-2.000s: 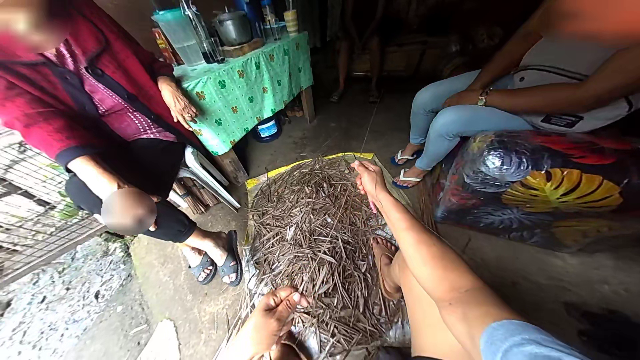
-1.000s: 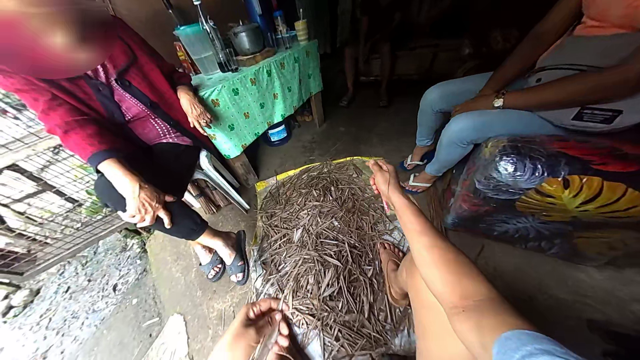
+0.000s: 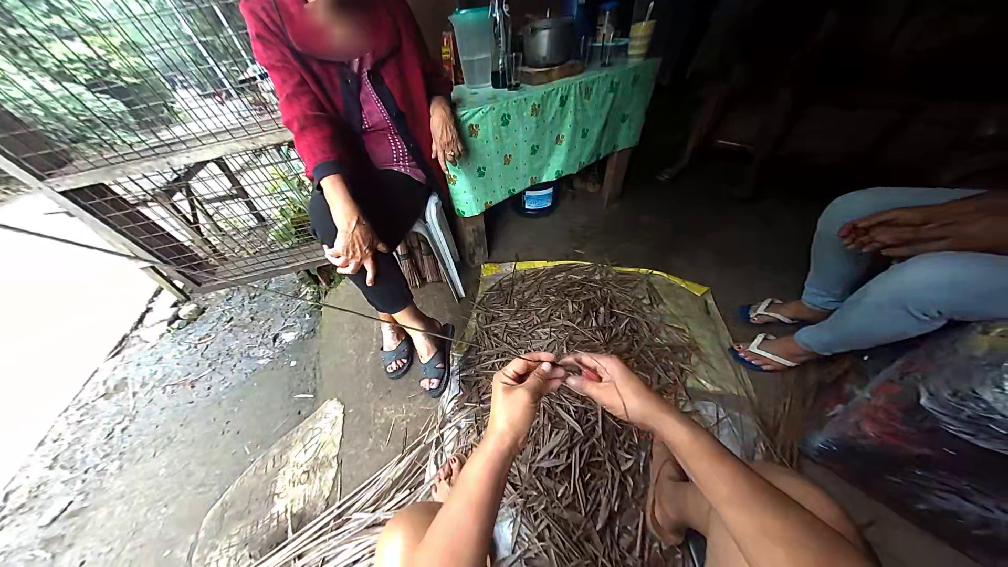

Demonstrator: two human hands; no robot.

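Observation:
My left hand pinches one end of a long, thin dark stalk, which runs up to the left past the seated person's legs. Close beside it, nearly touching, my right hand is closed on a small red-handled tool, mostly hidden by the fingers. Both hands are above a heap of dry brown leaf strips lying on a yellow-edged sheet. Long pale stalks lie in a bundle at the lower left, beside my foot.
A person in a red jacket sits at the left by a table with a green cloth, bearing a pitcher and a pot. Another person's legs in jeans are at the right. A wire-mesh fence stands behind.
My hands, apart before, have come together over the heap, with the long stalk now stretching left. The view has swung left. The person at the right has brought both hands together on the knees.

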